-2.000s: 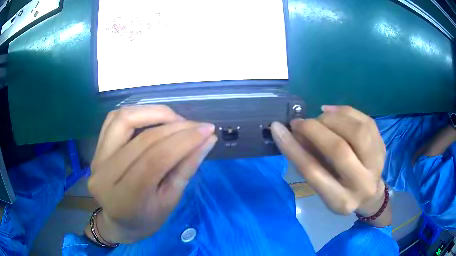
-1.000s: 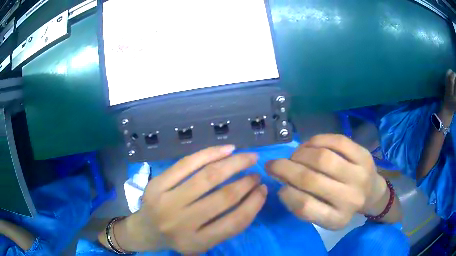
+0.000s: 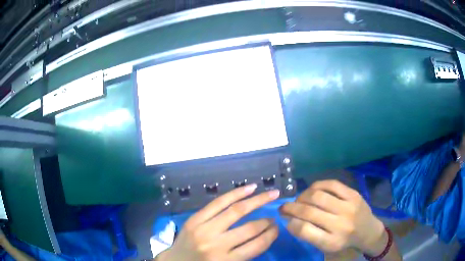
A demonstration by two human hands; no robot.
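A dark grey carrier fixture point(image 3: 224, 173) with four dark notched openings and bright screws at its ends lies at the near edge of the green bench. The bright white board point(image 3: 211, 104) with a thin dark edge is just behind it. My left hand point(image 3: 224, 227) is below the fixture, its fingers spread and its fingertips over the fixture's front edge. My right hand point(image 3: 331, 216) is to its right, fingers bent and fingertips close together. Whether anything tiny is between the right fingertips cannot be told.
A white plate point(image 3: 74, 94) with small marks is at the back left. Silver rails point(image 3: 346, 36) cross behind the bench. A small metal piece with notches point(image 3: 445, 69) is at the far right. A person's blue sleeve point(image 3: 425, 191) is at the right edge.
My hands have come off the fixture's openings and down towards its near edge. The view has tilted up, showing more rails and the metal piece at the right.
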